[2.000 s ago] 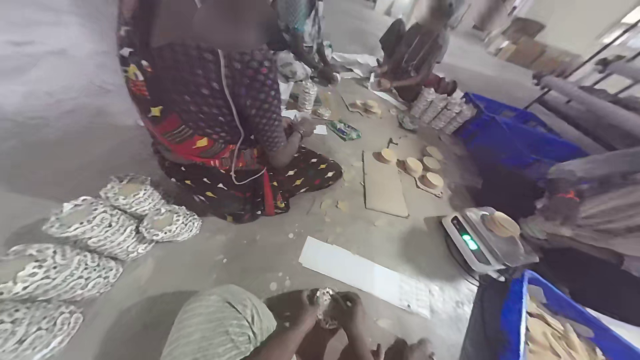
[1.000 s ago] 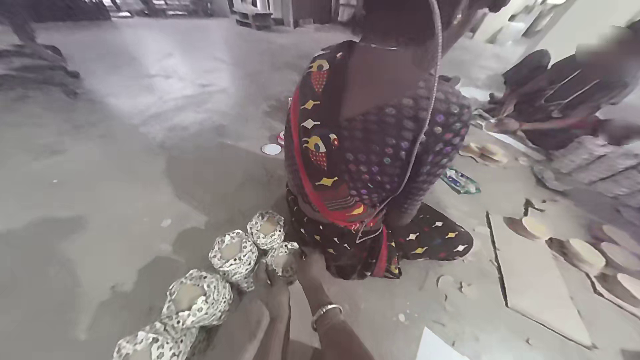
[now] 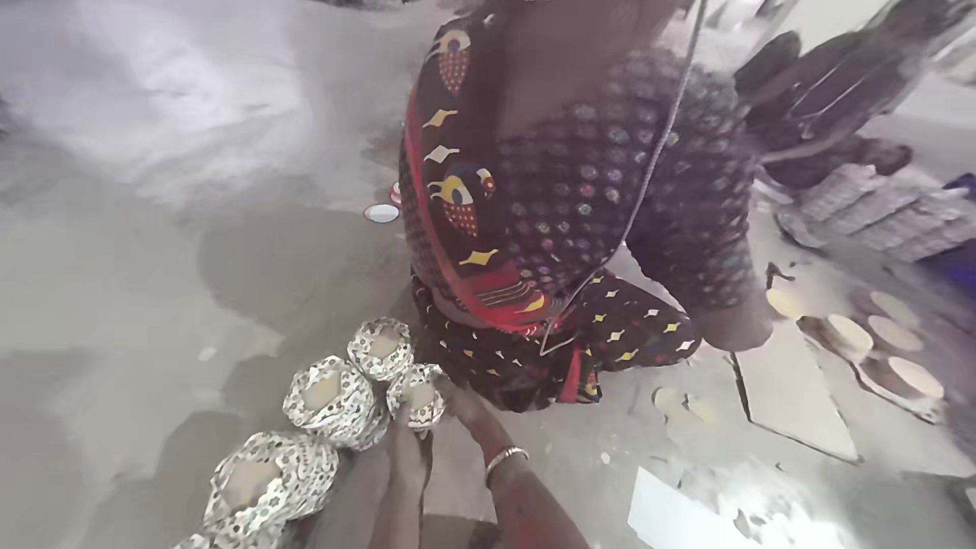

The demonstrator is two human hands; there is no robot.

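Observation:
Low on the floor, my left hand (image 3: 409,442) and my right hand (image 3: 457,393) are on either side of a small round bundle in patterned black-and-white wrapping (image 3: 419,396), with a tan centre on top. The right wrist wears a light bangle (image 3: 505,460). Touching or very near this bundle is another patterned stack (image 3: 380,348). Further stacks of the same kind, one (image 3: 328,393) and a nearer one (image 3: 267,480), run down to the lower left. My left fingers are partly hidden at the bundle's lower side.
A person in a patterned garment (image 3: 534,229) sits close in front. Right of them lie a flat board (image 3: 793,389), several round tan discs (image 3: 915,377) and a white sheet (image 3: 679,511). Another person (image 3: 831,99) sits behind, near stacked pale items (image 3: 884,206). A small white disc (image 3: 381,213) lies on the floor.
The view has swung left since the earliest frame. There my hands were near the long white sheet with a small item; in the later frames they are at the row of patterned stacks.

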